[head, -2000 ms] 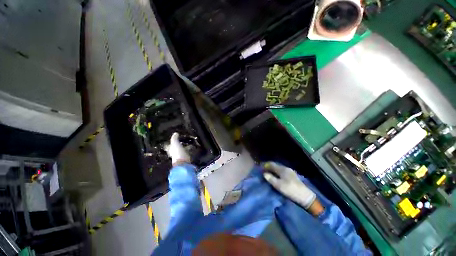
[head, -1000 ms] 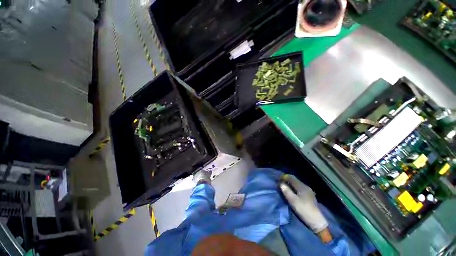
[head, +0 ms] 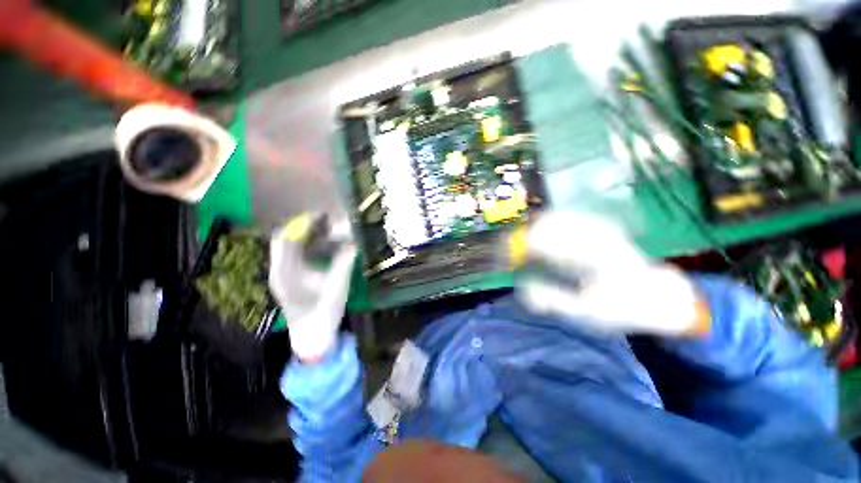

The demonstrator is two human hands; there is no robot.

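A black pallet (head: 434,269) holds a green circuit board (head: 463,174) with a white ribbed bar and yellow blocks, on the green bench in front of me. My left hand (head: 312,288), in a white glove with a yellow fingertip, is beside the pallet's lower left corner. Its thumb and fingers are apart, with a dark patch between them; I cannot tell whether it holds something. My right hand (head: 604,278), gloved and strongly blurred, is near the pallet's lower right corner. A dark patch shows under its fingers; its grip is unclear.
An olive pile of small parts (head: 236,278) lies in a black tray at left. A white nozzle (head: 175,153) on an orange-red arm is above it. Another loaded pallet (head: 769,123) and thin dark-green sticks (head: 651,141) are at right. Black crates (head: 66,283) stand at left.
The view has turned right, from the floor crate to the bench. My left hand has left the crate area and is raised by the pallet. My right hand has risen from my lap.
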